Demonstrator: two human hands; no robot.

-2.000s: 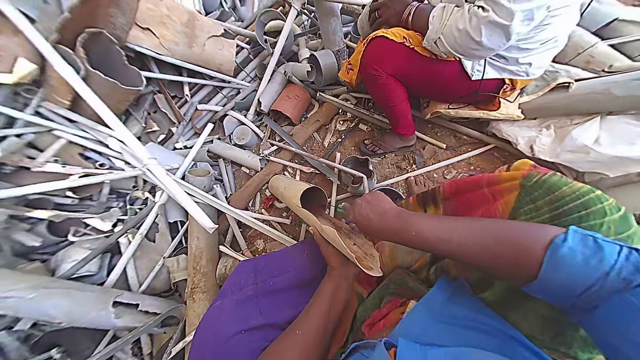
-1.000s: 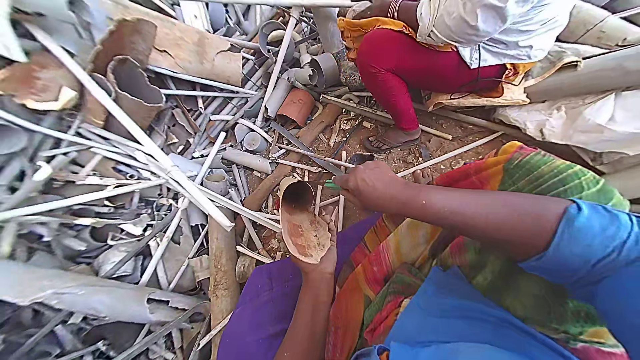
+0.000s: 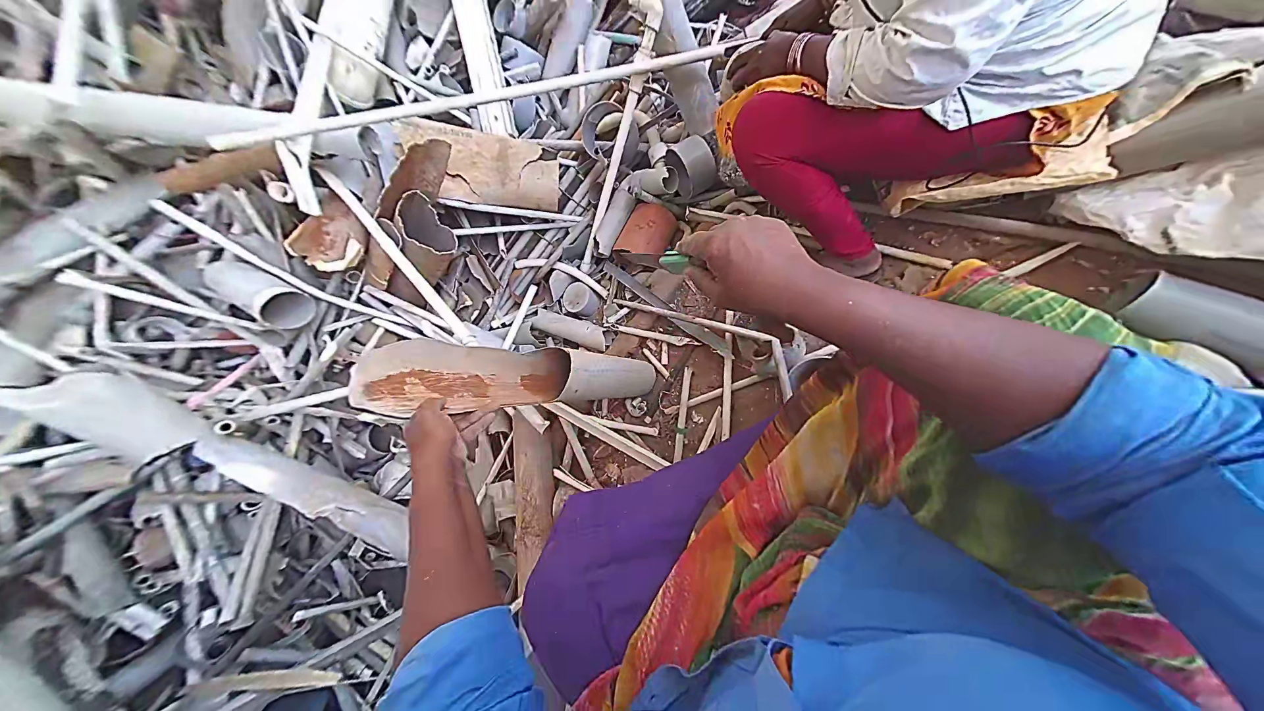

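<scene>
My left hand (image 3: 444,430) grips the lower edge of a broken plastic pipe piece (image 3: 607,376), cut open along one half with reddish dirt inside and a round end pointing right. It is over the scrap heap, left of my lap. My right hand (image 3: 746,262) is closed around the green handle of a tool (image 3: 674,262), right of an orange-brown pipe piece (image 3: 647,229). The tool's far end is hard to make out. My hands are well apart.
Heaped pipe scraps and thin white pipes (image 3: 395,257) cover the left. A long white pipe (image 3: 494,97) crosses the top. A co-worker in red trousers (image 3: 810,173) sits at upper right. Sticks lie on brown soil ahead of my knees. A grey pipe (image 3: 1200,321) lies at right.
My left hand has moved left, away from my lap, with the pipe piece, which now lies sideways. My right hand has moved forward, away from the pipe piece. The view has shifted left.
</scene>
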